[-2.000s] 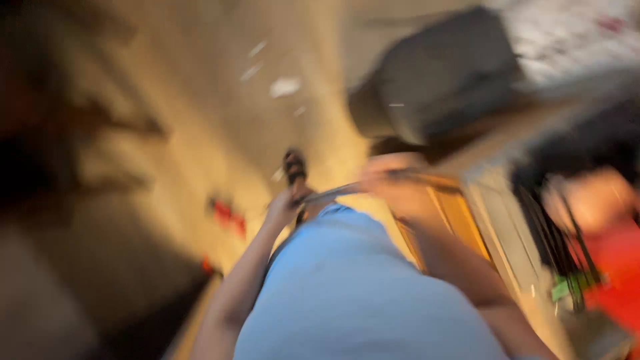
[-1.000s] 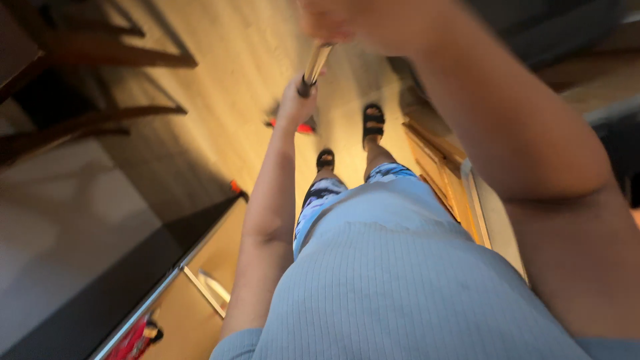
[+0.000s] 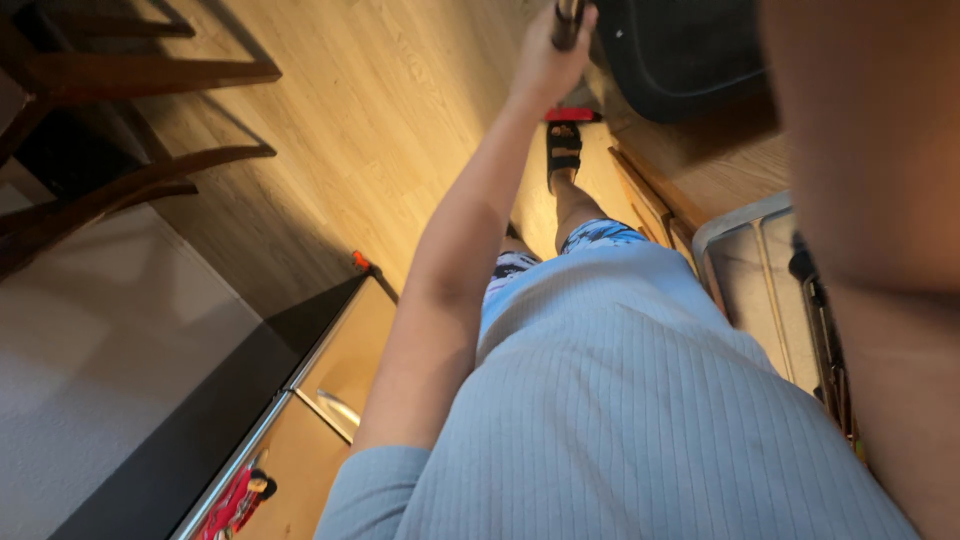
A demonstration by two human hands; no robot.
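Observation:
My left hand (image 3: 551,56), at the top right of centre, is closed around a thin dark pole (image 3: 568,26) whose upper part runs out of the frame. A red, flat head with a dark end (image 3: 571,115) shows on the floor just past my sandal; the hand hides any link between it and the pole. My right arm crosses the right edge, and its hand lies beyond the top of the frame.
Dark wooden chair legs (image 3: 150,75) stand on the wood floor (image 3: 375,97) at upper left. A black bin or chair-like object (image 3: 682,52) is at upper right, above wooden cabinetry (image 3: 645,191) and a grey-rimmed tray or sink (image 3: 742,217). A refrigerator-like appliance (image 3: 337,352) stands at lower left.
My left hand has moved up and to the right with the pole. My right hand, in view on the pole earlier, has gone out of the frame. The red head now shows near my sandal.

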